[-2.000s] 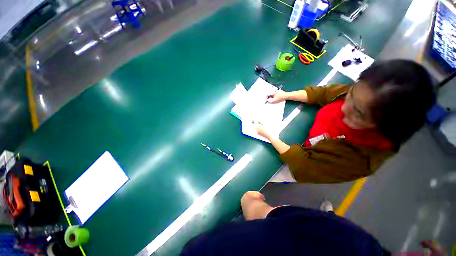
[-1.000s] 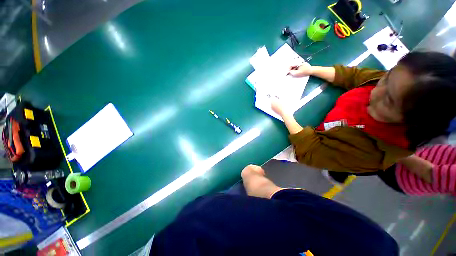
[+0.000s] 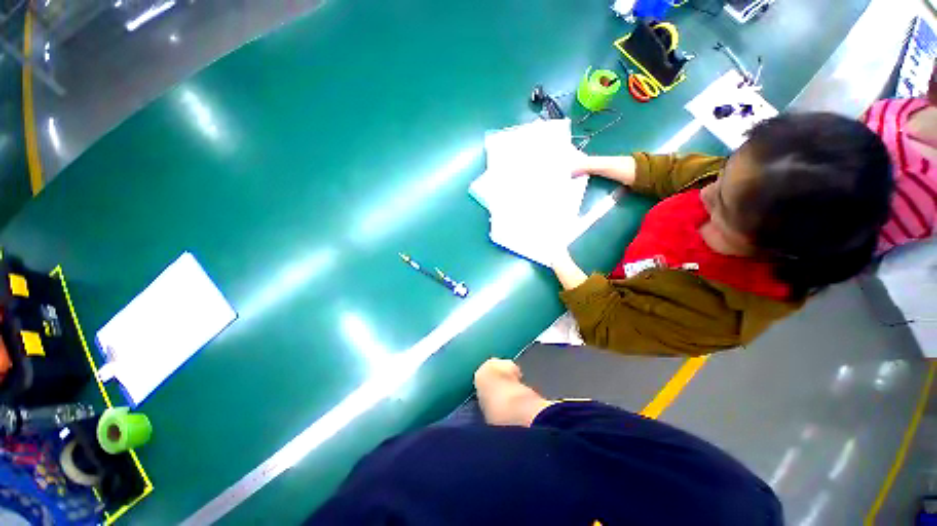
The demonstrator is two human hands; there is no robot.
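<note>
Neither of my hands shows clearly. A bare, bent part of my arm, seemingly an elbow, sticks out of my dark blue sleeve at the bench edge; any hand beyond it is hidden. A slim dark pen [image 3: 434,275] with white and blue bands lies alone on the green bench [image 3: 308,185]. Overlapping white paper sheets [image 3: 532,185] lie beyond it, with a seated co-worker's two hands on them. A white sheet on a blue-edged clipboard [image 3: 170,324] lies at the left, its clip towards the lower left.
The co-worker [image 3: 709,247] sits at the right bench edge; another person's pink striped sleeve shows behind. A green tape roll [image 3: 597,89], scissors [image 3: 642,86], black tape dispenser [image 3: 654,53] and sheet with dark parts [image 3: 732,109] lie at the back right. Another green roll [image 3: 122,430] and a black tool bag [image 3: 36,329] stand left.
The co-worker's sheets have shifted and now spread differently, with the far hand at their right edge. The view has swung, moving the bench items across the picture. The banded pen still lies alone.
</note>
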